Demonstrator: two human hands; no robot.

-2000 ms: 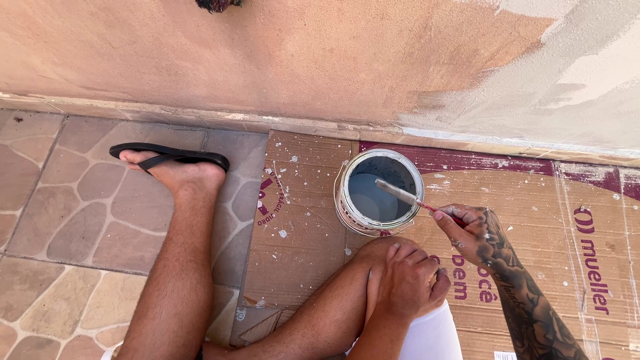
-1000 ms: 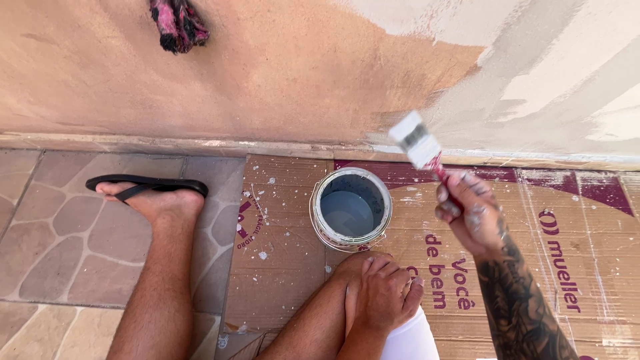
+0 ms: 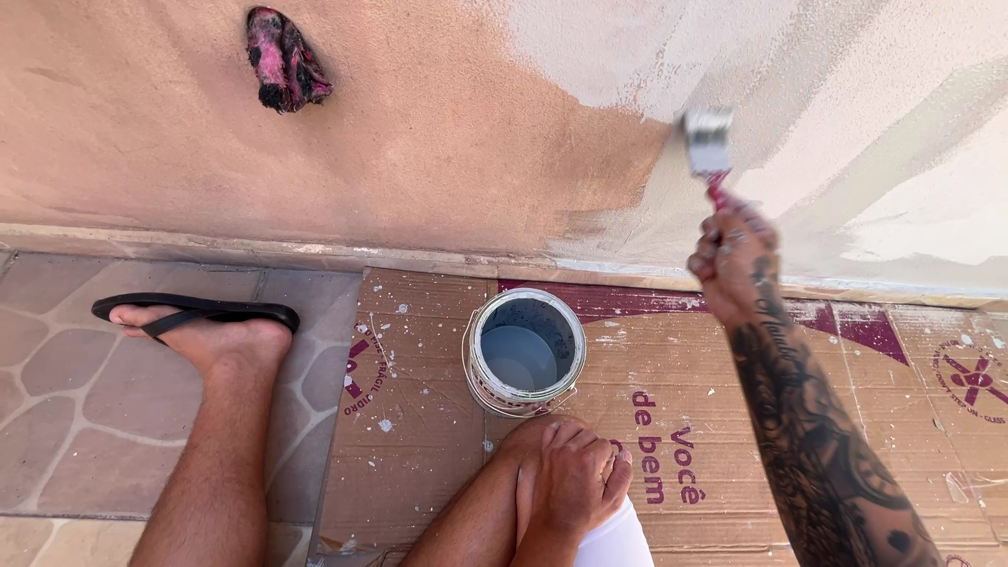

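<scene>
My right hand [image 3: 734, 256] grips the red handle of a paintbrush [image 3: 709, 146], its blurred bristles up against the wall [image 3: 441, 134] near the border of bare orange-tan and pale painted surface. My left hand [image 3: 575, 472] rests on my bent knee; it seems to hold nothing, though its palm is hidden. An open metal paint can [image 3: 579, 358] with a wire handle stands just beyond that knee, with grey-white paint [image 3: 520, 358] inside. Pale streaks cover the wall's right part.
Paint-spotted cardboard [image 3: 425, 488] lies under the can, along the wall's base ledge [image 3: 315, 256]. My foot in a black flip-flop [image 3: 213, 307] is on the stone-patterned floor [image 3: 102, 402] at left. A pink and black cloth-like bundle [image 3: 285, 59] shows against the wall at upper left.
My right hand has moved the brush from over the can, up and to the right, to the wall. My left hand has stayed on the knee.
</scene>
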